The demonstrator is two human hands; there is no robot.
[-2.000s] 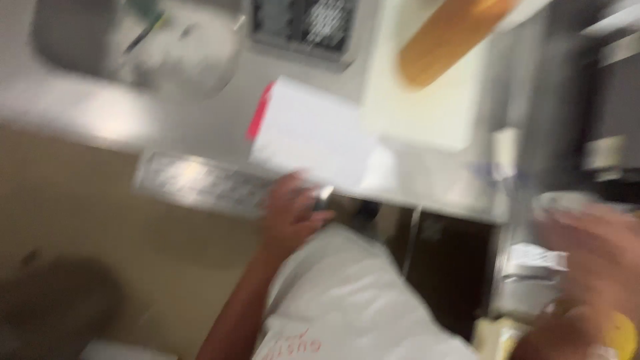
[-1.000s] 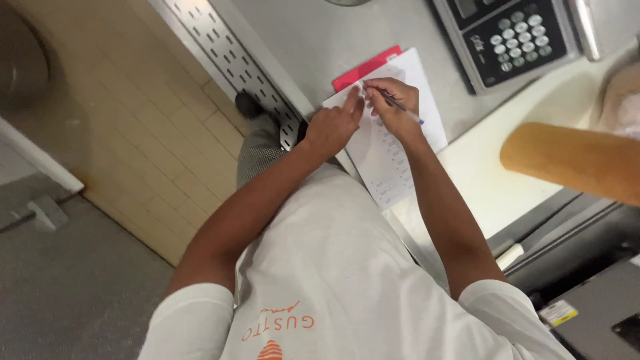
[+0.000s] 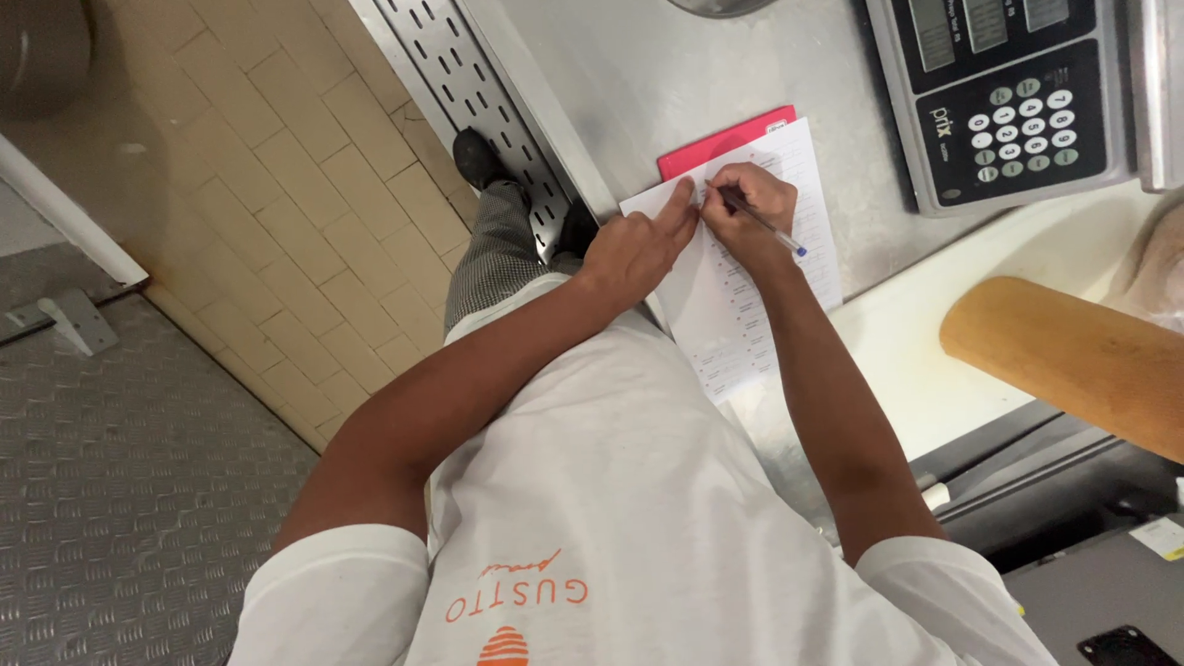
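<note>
My right hand (image 3: 751,211) grips a ballpoint pen (image 3: 775,233) with a blue end cap, its tip on a white sheet of paper (image 3: 712,319) that bears rows of writing. Left of it, my left hand (image 3: 641,248) rests on the sheet's edge, index finger pointed close to the pen tip; it holds nothing. Beneath the paper, a red notebook or folder (image 3: 726,141) sticks out at the far edge. Both lie on the stainless steel counter (image 3: 592,83).
A digital scale (image 3: 1017,120) stands at the upper right. A brown cylinder (image 3: 1064,356) lies on a white board (image 3: 911,370) right of my right forearm. The rim of a round metal thing (image 3: 721,7) shows at the top. A perforated metal strip (image 3: 449,60) runs along the counter's left side.
Two seconds ago my hands were apart, the left near the counter edge; one second ago both were at the paper, the pen in my right hand. Since then they have barely moved. The view has swung strongly.
</note>
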